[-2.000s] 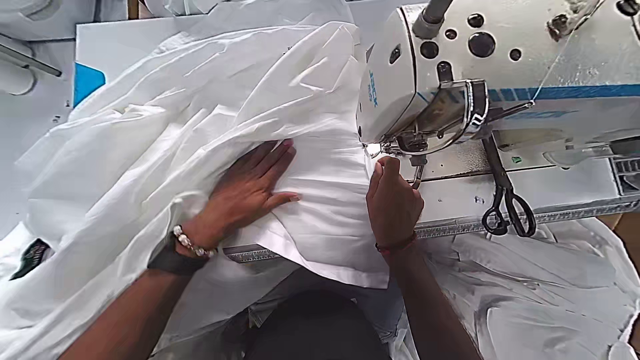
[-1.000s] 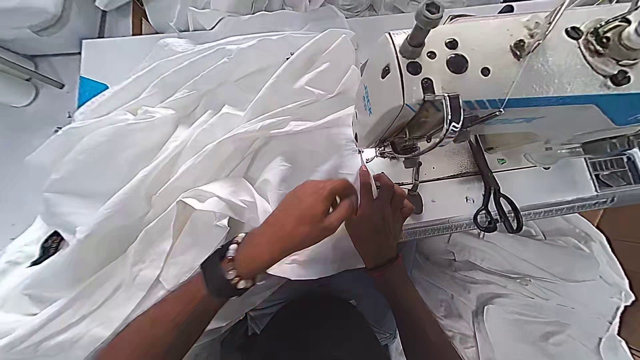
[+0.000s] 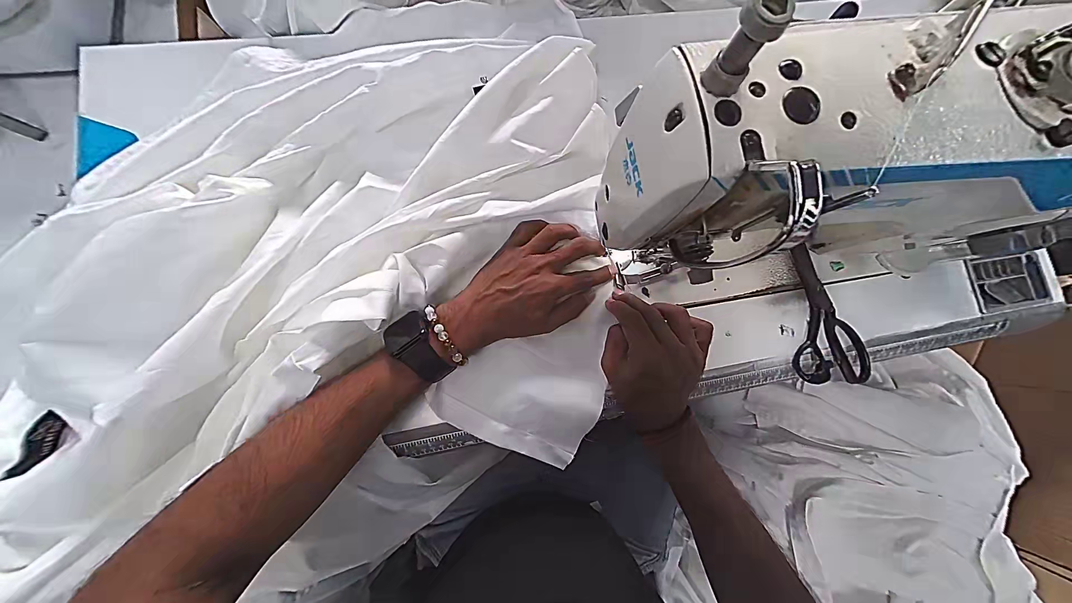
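Note:
White fabric (image 3: 335, 209) spreads in folds over the left of the table, its right edge under the needle area of a Jack sewing machine (image 3: 662, 159). My left hand (image 3: 536, 285) lies palm down on the fabric, fingers spread, fingertips beside the presser foot (image 3: 624, 264). Just in front of the foot, my right hand (image 3: 657, 352) has curled fingers at the fabric's right edge; whether it pinches the cloth is hidden. The fabric's front corner hangs past the table edge between my arms.
Black-handled scissors (image 3: 821, 335) lie right of my right hand, their blades toward the machine. A measuring tape strip (image 3: 754, 377) runs along the table's front edge. More white fabric (image 3: 879, 486) hangs in front at the right. A small compartment tray (image 3: 1009, 280) sits at the far right.
My left hand was close against my right hand one second ago; it has moved left and forward and now rests flat on the fabric. My right hand has shifted slightly away from the needle.

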